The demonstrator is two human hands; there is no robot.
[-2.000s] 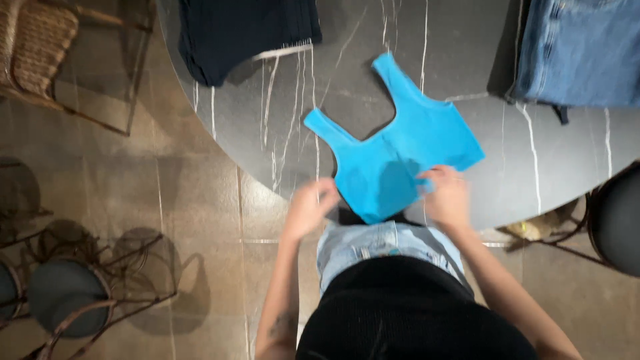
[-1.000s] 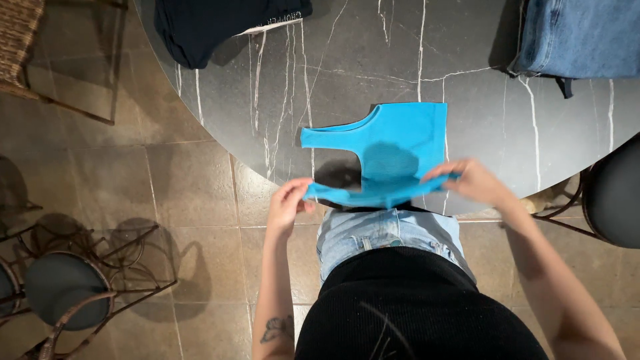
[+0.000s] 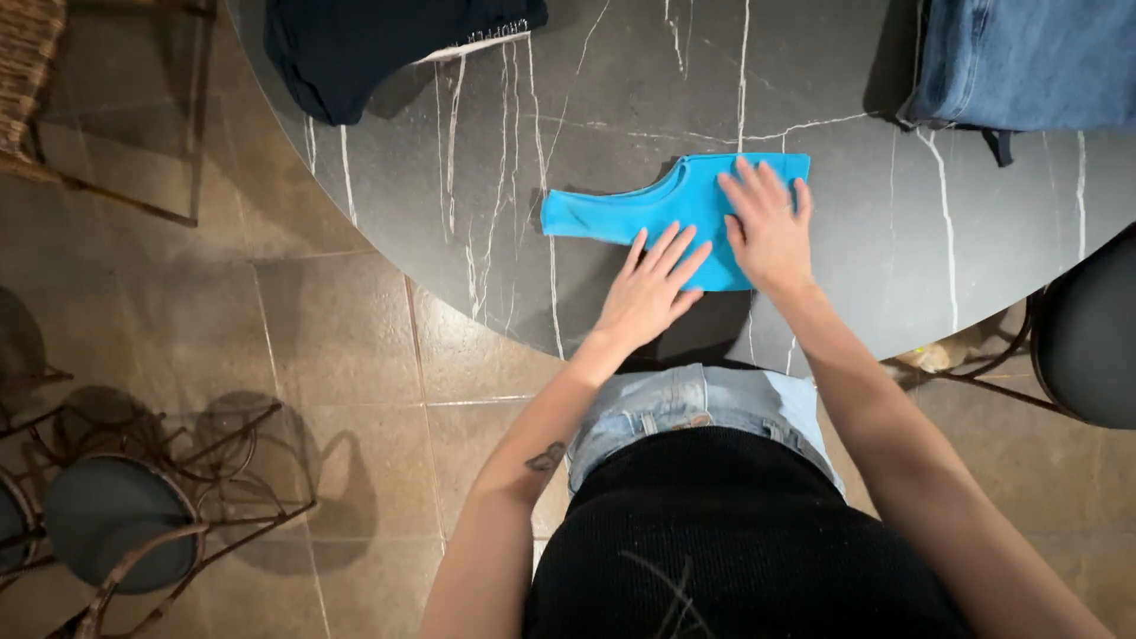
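Note:
A bright blue tank top (image 3: 612,213) lies folded in half on the dark, white-veined round table (image 3: 834,222), its straps to the left and its body to the right. My left hand (image 3: 652,284) rests on its lower edge with fingers spread. On the body of the top, farther right, lies my right hand (image 3: 770,226), slightly blurred, palm down and fingers apart. Neither hand grips the fabric; both press or touch it from above. Parts of the top are hidden under my hands.
Dark folded clothing (image 3: 355,44) with lettering lies at the table's far left. Folded blue denim (image 3: 1038,67) lies at the far right. Chairs stand around: a woven one (image 3: 31,80) upper left, a round-seated one (image 3: 124,524) lower left, another (image 3: 1092,328) at right.
The blue top was spread open, then one side was lifted in both hands; now it lies folded over flat. Both hands have let go of its edge and rest on it.

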